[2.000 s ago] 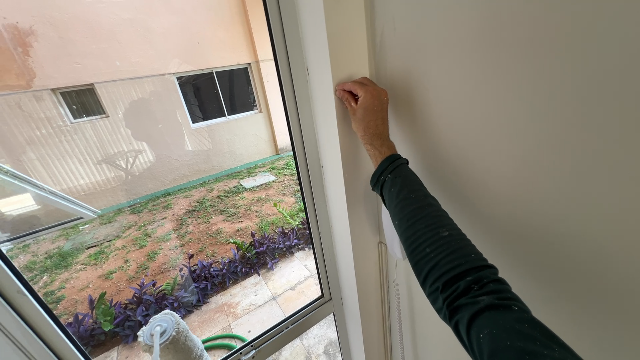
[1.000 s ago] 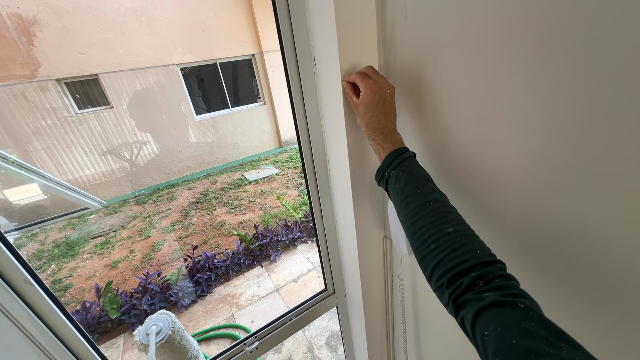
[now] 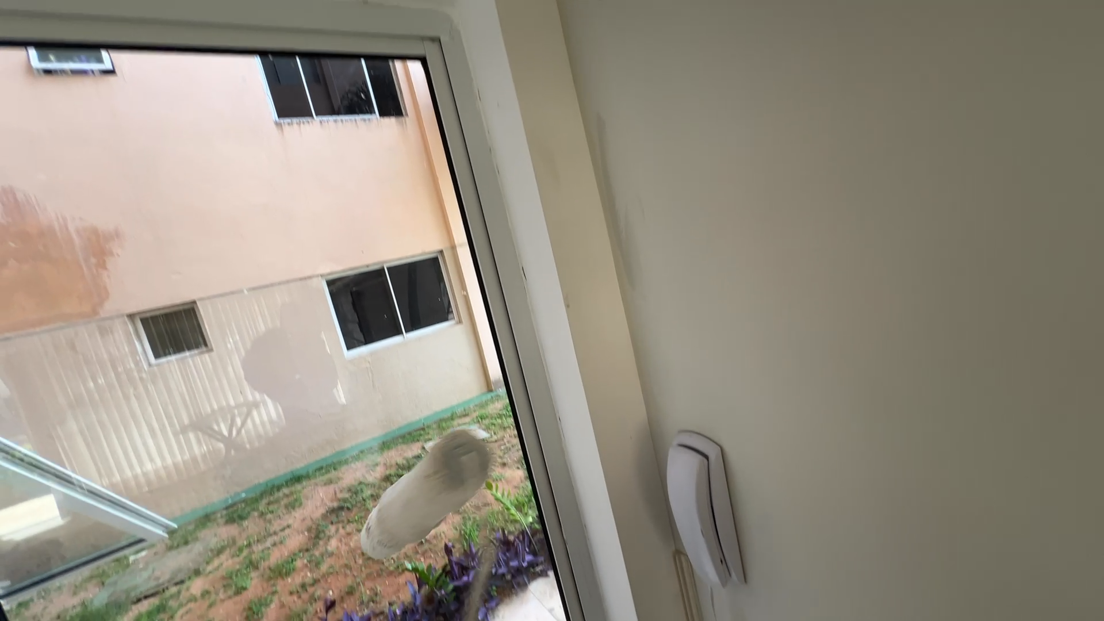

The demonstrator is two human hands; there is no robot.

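Note:
Neither of my hands shows in the head view at this moment. A paint roller (image 3: 427, 493) with a pale cover stands tilted in front of the window glass, slightly blurred; its handle runs down past the bottom edge, and what holds it is out of sight. To its right is the white frame of the window (image 3: 509, 345). Beside the frame a narrow cream wall strip (image 3: 586, 285) meets the broad beige wall (image 3: 845, 259), which carries faint smudges near the corner.
A white wall-mounted intercom handset (image 3: 700, 509) hangs low on the wall near the corner, with a cord or thin conduit below. Through the glass are a building (image 3: 233, 190), patchy grass (image 3: 285, 552) and purple plants (image 3: 457, 578). An angled pane (image 3: 69, 517) lies at lower left.
My right hand, earlier against the corner strip, has left the view. The paint roller has moved up and right across the glass. The view has tilted upward, and the wall handset now shows.

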